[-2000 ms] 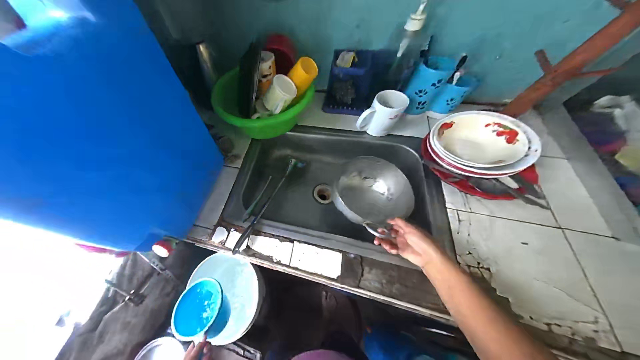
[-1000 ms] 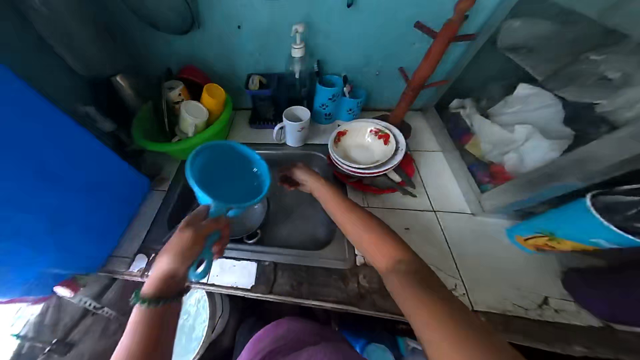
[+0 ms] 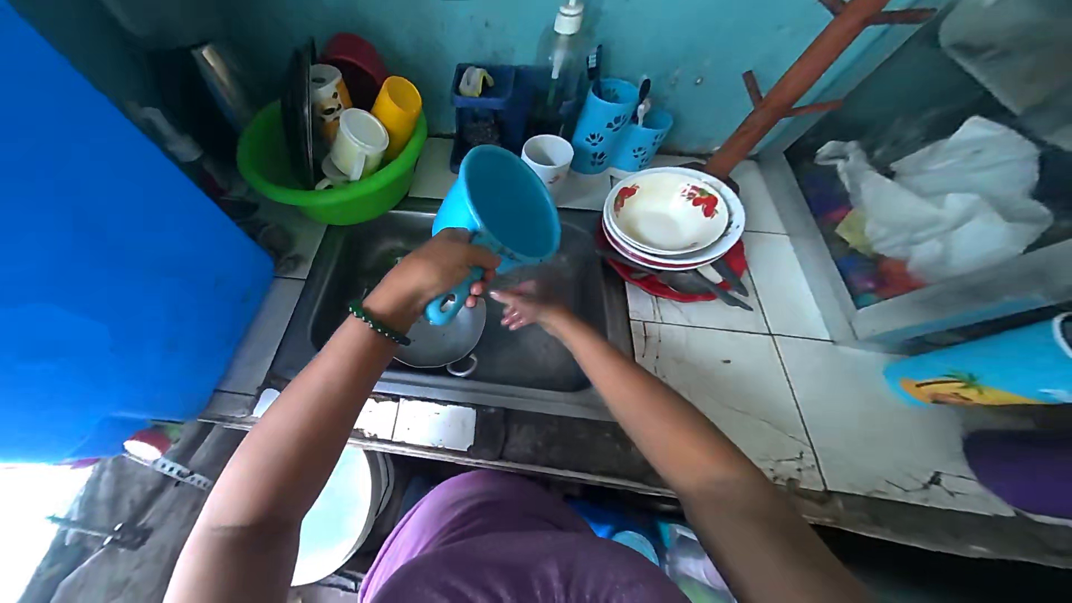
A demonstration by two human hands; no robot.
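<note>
My left hand (image 3: 448,272) grips the handle of a blue plastic dipper (image 3: 502,205), which is tilted over the metal sink (image 3: 536,356). My right hand (image 3: 526,306) is just below and right of the dipper, fingers apart, with nothing seen in it. Part of it looks blurred, and what lies under the dipper is partly hidden. Beneath my left hand, a round metal pan (image 3: 444,335) with a loop handle (image 3: 462,365) rests in the sink.
Behind the sink are a green basin (image 3: 335,201) of cups, a white mug (image 3: 548,157), a pump bottle (image 3: 563,67) and blue toothbrush holders (image 3: 601,126). Stacked bowls (image 3: 668,213) stand on a red plate (image 3: 670,285) at right. A pail (image 3: 339,519) sits below the counter.
My left hand has raised the dipper from the pail to above the sink, and it is now tilted more. My right hand has let go of the pan's handle. The view has shifted.
</note>
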